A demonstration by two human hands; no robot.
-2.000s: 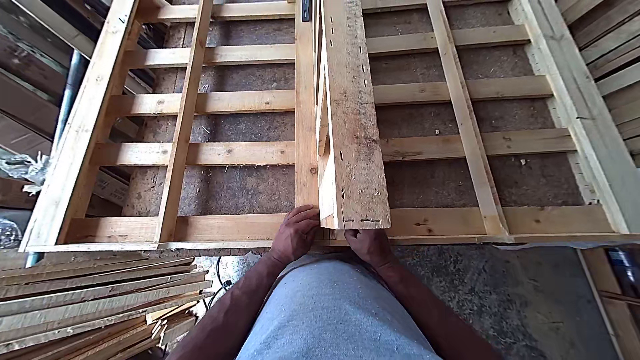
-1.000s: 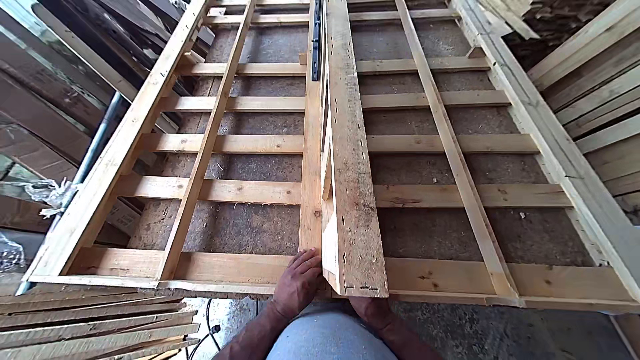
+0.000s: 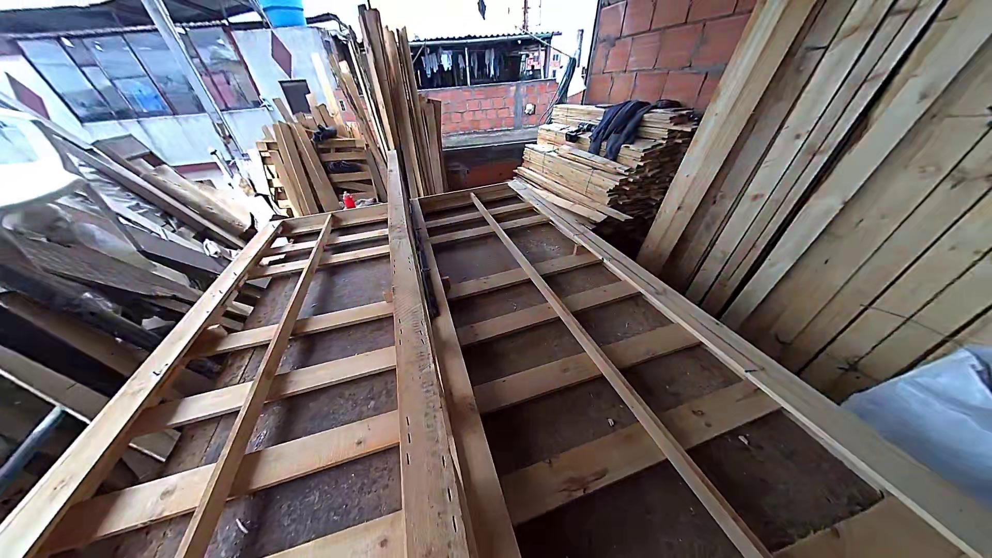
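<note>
Neither my left hand nor my right hand shows in the head view now. A large wooden frame of long rails and cross slats lies over dark brown boards. Along its middle runs a long board with a row of staple-like marks, its far end standing higher than the frame. Close against its right side is a flat middle rail, and a dark, narrow bar sits between the two. Thin battens cross the slats lengthwise on either side. The near end of the frame is cut off by the view.
Planks lean at the right, above a pale plastic sheet or bag. Stacked boards with a dark cloth stand at the back right. Upright boards rise behind the frame, and scrap lumber is heaped at the left.
The view has lifted and swung toward the far end. Both hands, earlier at the near end of the middle board, are out of view. The middle board now lies left of the flat rail.
</note>
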